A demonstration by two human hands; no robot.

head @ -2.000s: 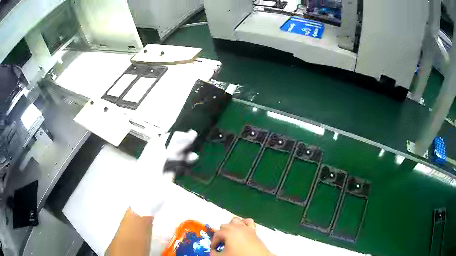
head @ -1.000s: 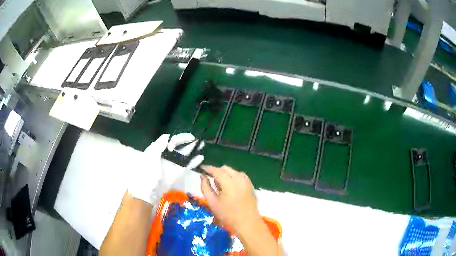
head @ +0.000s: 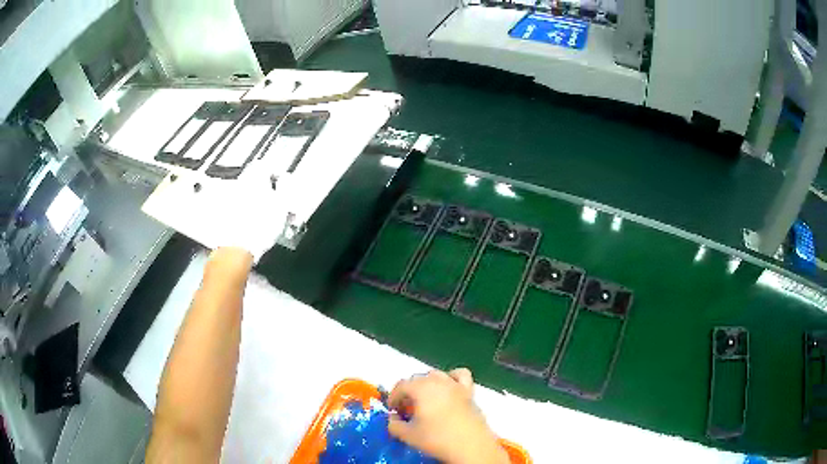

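Observation:
My left hand (head: 258, 213), in a white glove, reaches over the infeed at upper left. The glove blends into the bright white bed, so its fingers are unclear. A black phone middle frame (head: 306, 120) lies just beyond it, beside other frames (head: 243, 143) on the bed. My bare right hand (head: 444, 417) is at the bottom over an orange tray (head: 340, 399) of small blue pieces (head: 358, 442). Its fingers are bent together at the heap; what is between them is hidden. Several black frames (head: 512, 237) lie on the green belt (head: 399, 340).
Cream guide plates (head: 308, 85) with dark knobs sit over the infeed. A white bench edge (head: 299, 335) runs along the belt. More frames (head: 729, 343) lie at the right. A black plate (head: 56, 367) is on the grey machine table. A white machine (head: 698, 63) stands behind.
My left hand has moved from above the bench up to the infeed, where a further frame now lies. My right hand has moved away from it, down to the blue heap. The view has tilted up.

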